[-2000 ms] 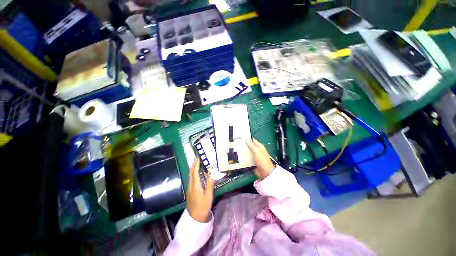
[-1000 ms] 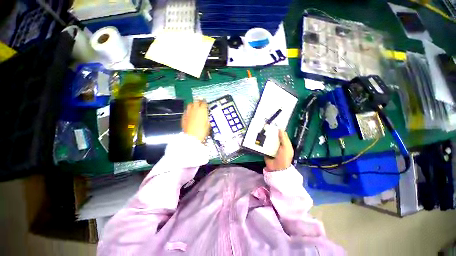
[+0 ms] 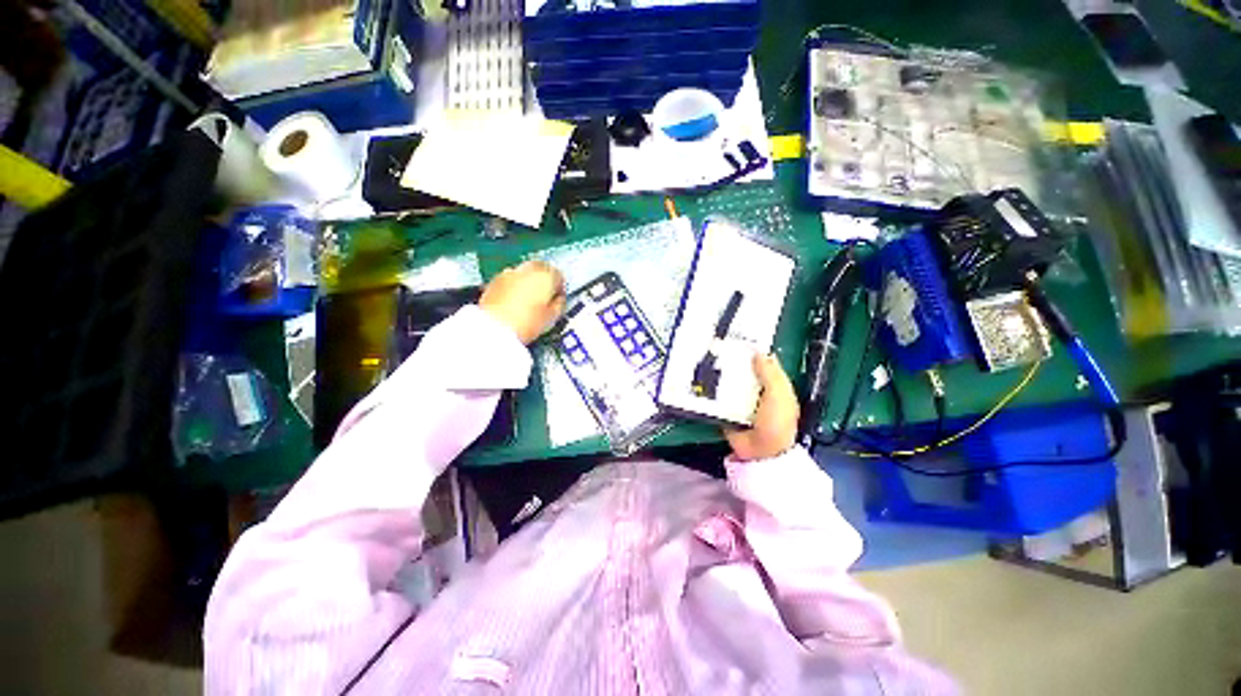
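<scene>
The screen, white-backed with a dark edge and a small black flex, is in my right hand, which grips its lower right corner. The open tablet housing, with a dark rim and rows of blue-edged white squares, lies tilted on the textured protective sheet, just left of the screen. My left hand is at the housing's upper left, fingers bent; whether it holds anything cannot be told. The black second screen lies left of the housing, partly hidden under my left sleeve.
The amber film lies far left beside a black moulded tray. A blue device with cables and a clear parts box are at right. A tape roll and a pale yellow sheet lie behind the work.
The screen has moved from over the housing to its right, held by my right hand alone. My left hand has let go of it and moved to the housing's upper left.
</scene>
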